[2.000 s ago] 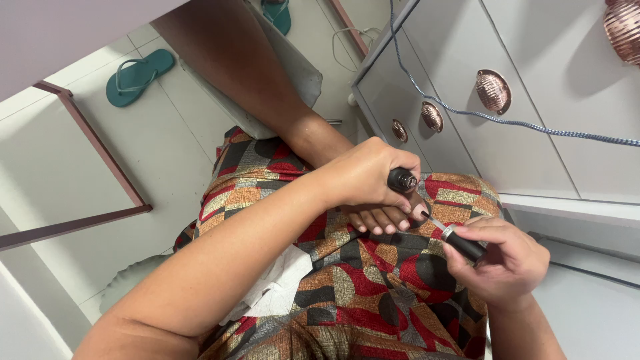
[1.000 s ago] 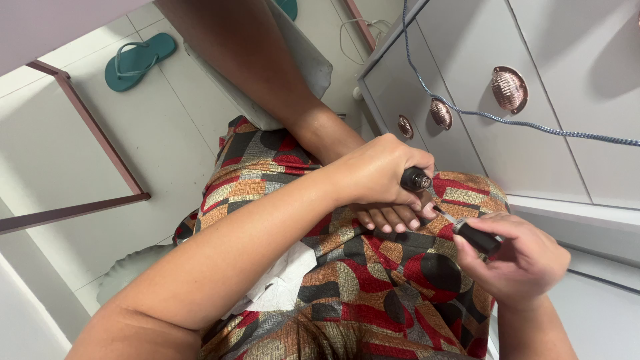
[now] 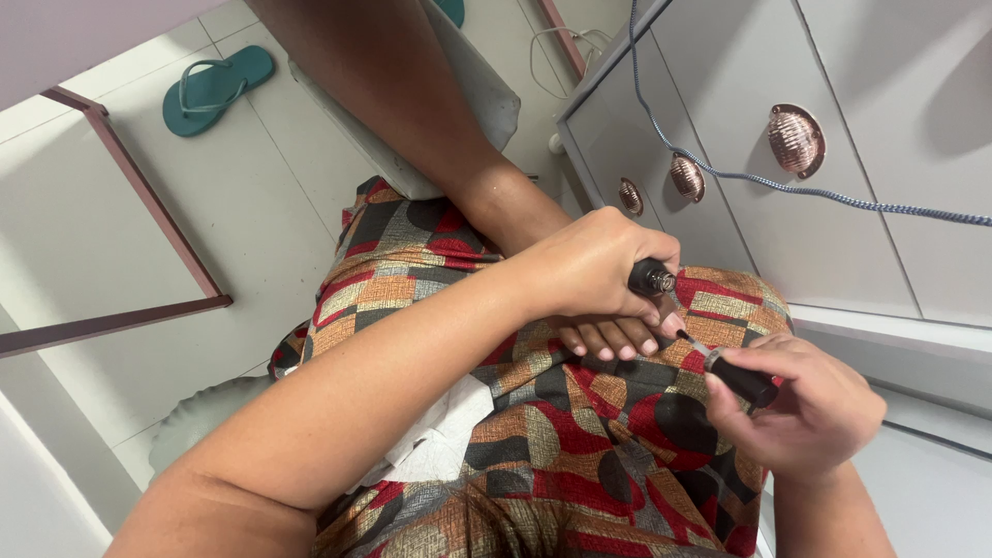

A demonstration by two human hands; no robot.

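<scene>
My left hand [image 3: 604, 263] is shut on a small black nail polish bottle [image 3: 651, 277], its neck uncapped, and lies over another person's bare foot [image 3: 511, 201], with fingertips near the big toe [image 3: 671, 325]. The foot rests on the patterned cloth [image 3: 573, 434] over my lap. In my right hand [image 3: 802, 399] is the black cap of the nail polish brush [image 3: 736, 377], pinched between thumb and fingers. Its dark brush tip is at the big toenail; whether it touches cannot be told. A crumpled white tissue [image 3: 442, 442] lies partly under my left forearm.
Grey drawers [image 3: 759, 155] with copper-coloured cup handles stand at the right, crossed by a blue braided cord [image 3: 775, 184]. A grey support [image 3: 488, 85] is beneath the other person's leg. A teal flip-flop [image 3: 213, 89] lies on the tiled floor, near a reddish metal frame [image 3: 155, 201].
The view has shifted slightly. My right hand still holds the brush by the big toe, and my left hand still holds the bottle over the foot.
</scene>
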